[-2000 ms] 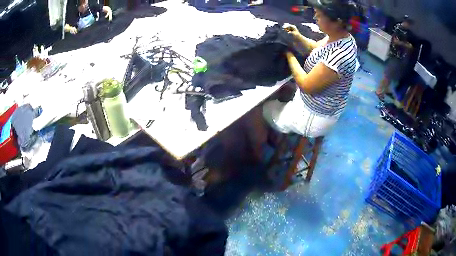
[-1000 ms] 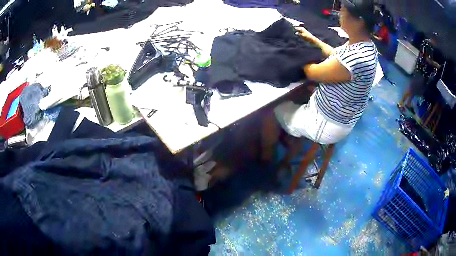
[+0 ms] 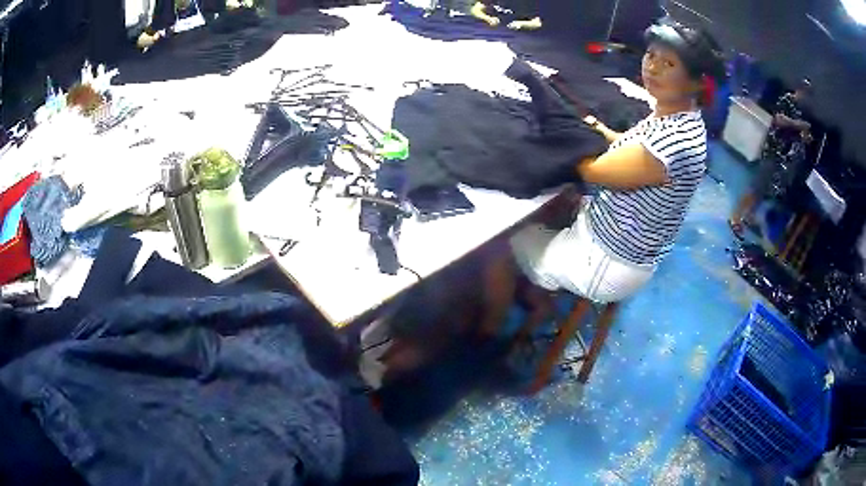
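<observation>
Neither of my hands is in the picture. A heap of dark navy cloth [image 3: 190, 380] lies nearest in front of me, at the lower left. Its upper layer is wrinkled and slightly shiny, and flatter dark cloth lies under and around it. The heap is cut off by the picture's lower and left edges.
A green bottle [image 3: 224, 214] and a grey bottle [image 3: 184, 214] stand beyond the cloth. A white table [image 3: 332, 275] bears hangers [image 3: 318, 85] and a black garment [image 3: 484, 133]. A person in a striped top [image 3: 646, 190] sits there. A blue crate [image 3: 764, 394] stands on the floor.
The view has shifted slightly. The seated person has turned their head from the black garment towards me. The navy cloth in front of me keeps about the same shape.
</observation>
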